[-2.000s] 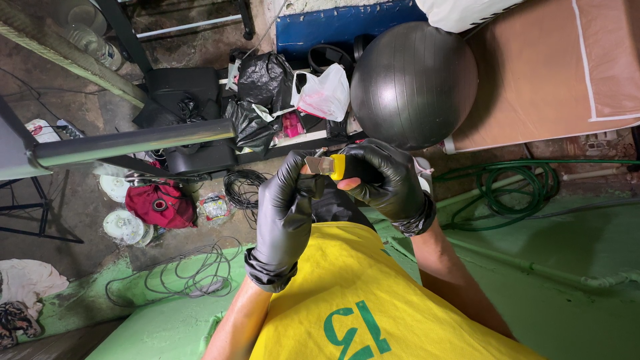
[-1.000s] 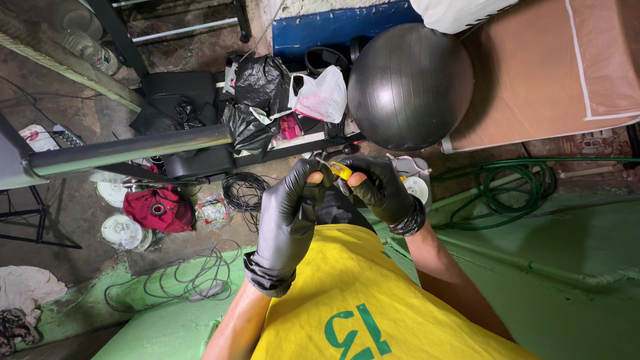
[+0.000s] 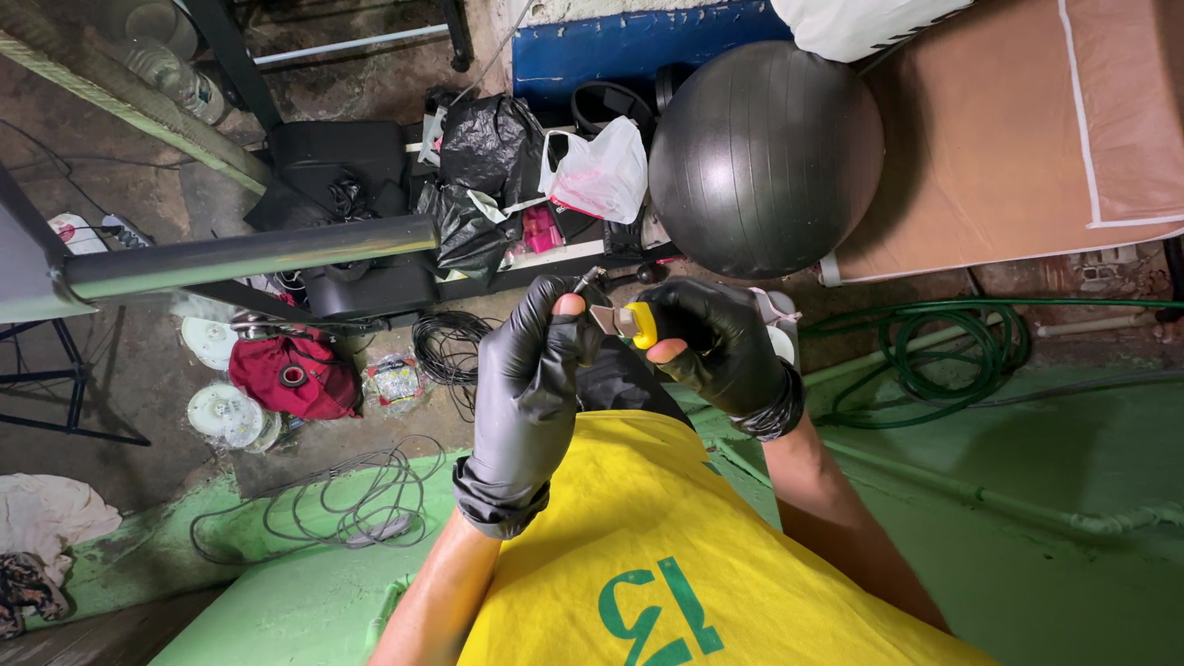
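Note:
Both hands wear black gloves, with a bare thumb tip showing on each. My right hand (image 3: 726, 347) is closed around a yellow-handled knife (image 3: 640, 326), whose short, wide blade points toward the other hand. My left hand (image 3: 541, 370) pinches a small, thin metallic-looking piece (image 3: 589, 278) that sticks up above its fingertips; its exact kind is unclear. The blade tip lies close beside the left fingers, and whether it touches them cannot be told. The palms hide most of the knife handle and the rest of the small piece.
Beyond the hands are a black exercise ball (image 3: 766, 159), plastic bags (image 3: 601, 171) and a metal bar (image 3: 250, 254). A red cloth bag (image 3: 296, 375) and coiled black cable (image 3: 453, 351) lie on the floor at left. A coiled green hose (image 3: 962, 361) is at right.
The blade stood up against the left fingers two seconds ago; now it lies roughly level between the hands. The thin piece shows more clearly above my left fingers.

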